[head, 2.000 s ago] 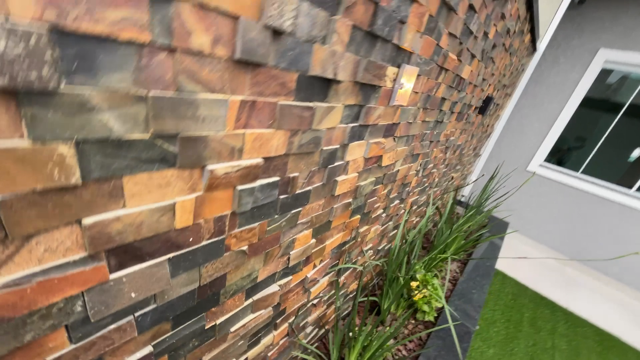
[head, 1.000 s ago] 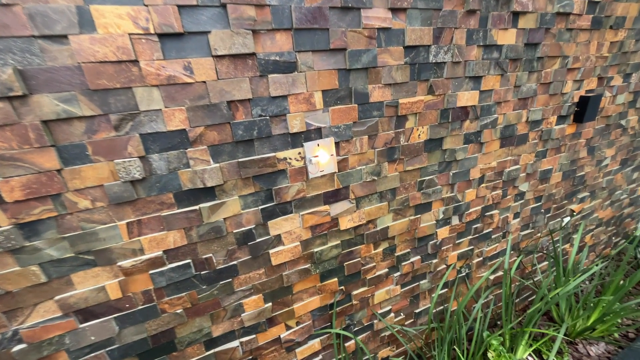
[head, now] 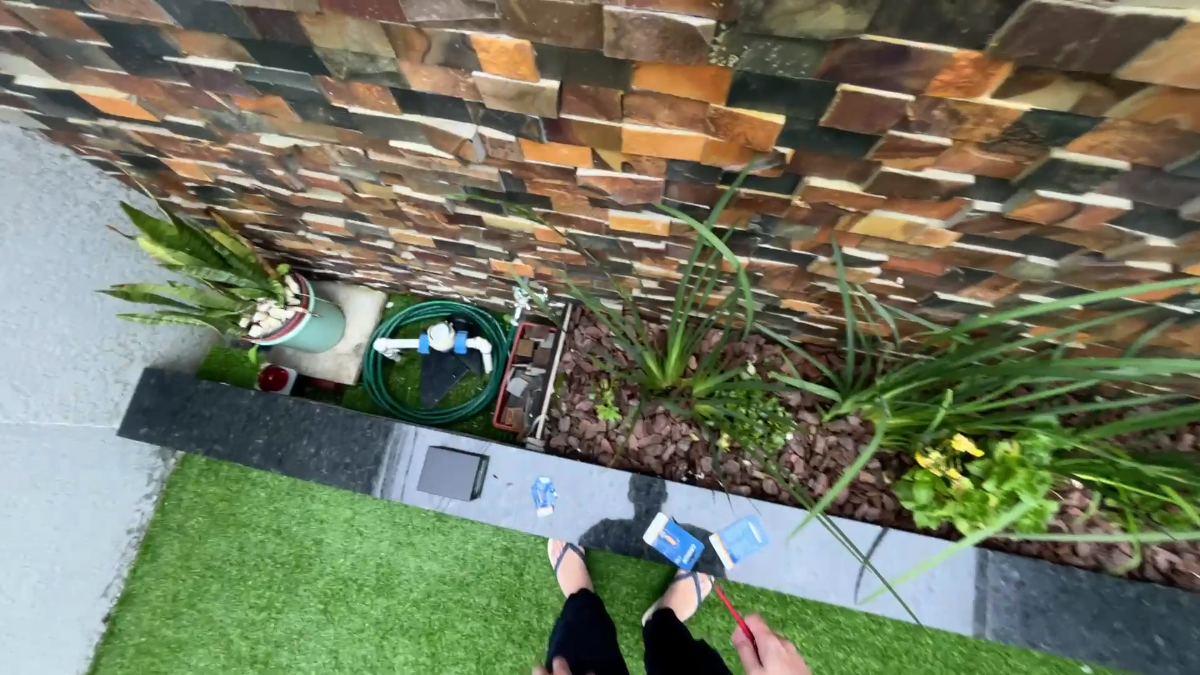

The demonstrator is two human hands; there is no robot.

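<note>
My right hand point(head: 771, 649) is at the bottom edge, closed around a thin red rod-like tool point(head: 734, 609) that points up and left toward the ledge. Only a few fingertips of my left hand point(head: 555, 667) show at the bottom edge, so what it holds is hidden. On the grey stone ledge point(head: 600, 487) lie two blue and white packets point(head: 673, 541), point(head: 740, 541) side by side, a smaller blue wrapper point(head: 544, 496) and a dark grey box-shaped fixture point(head: 453, 472).
A stone-clad wall point(head: 656, 141) rises behind a bed with bark chips point(head: 647, 431) and long-leaved plants point(head: 675, 356). Left of it are a tray of stone pieces point(head: 525, 380), a coiled green hose point(head: 375, 375) around white pipework, and a potted plant point(head: 319, 323). My sandalled feet stand on artificial grass point(head: 281, 562).
The view has swung down from the wall to the ledge and my feet. My right hand with the red tool and my left fingertips are now in view.
</note>
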